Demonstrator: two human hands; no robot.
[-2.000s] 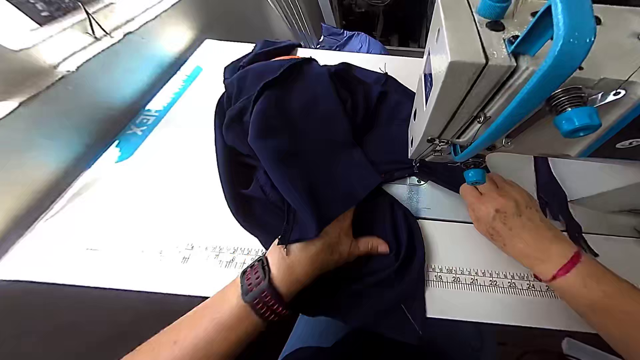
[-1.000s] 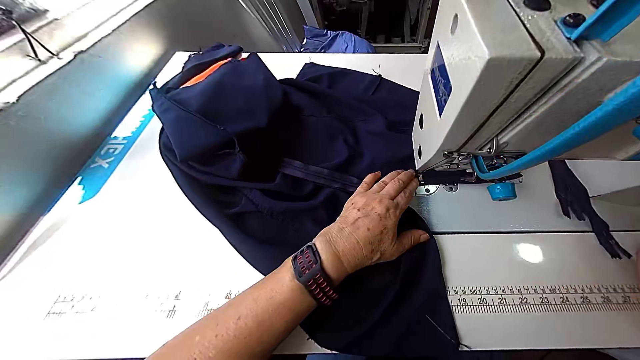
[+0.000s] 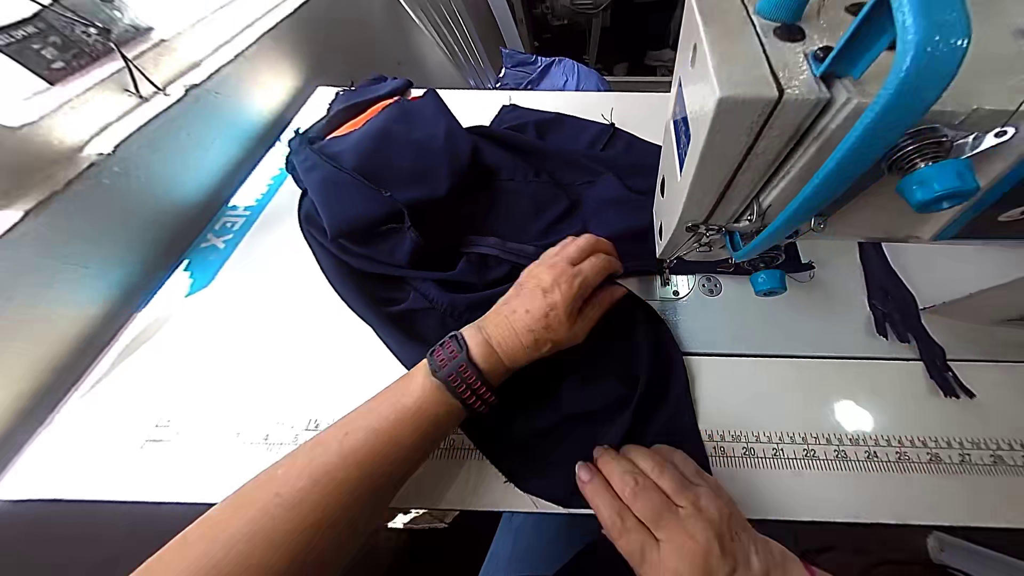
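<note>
A navy blue fabric garment piece [image 3: 560,192] lies spread over the sewing table, with a bit of orange showing at its far left end. Its edge runs to the presser foot [image 3: 666,276] of the industrial sewing machine [image 3: 736,104]. My left hand [image 3: 556,300], with a watch on the wrist, grips a fold of the fabric just left of the presser foot, fingertips curled onto it. My right hand [image 3: 660,500] rests flat on the rounded near edge of the fabric, fingers slightly apart, at the table's front edge.
A printed ruler strip [image 3: 840,454] runs along the front of the table [image 3: 800,392]. Dark fabric scraps [image 3: 904,320] lie right of the needle area. A blue lever [image 3: 872,136] hangs from the machine head. Behind the table is a blue cloth [image 3: 552,72]; a window ledge borders the left.
My right hand was by the presser foot two seconds ago; now it is on the fabric's near edge. My left hand has moved up beside the presser foot. The orange-edged end of the garment lies farther left.
</note>
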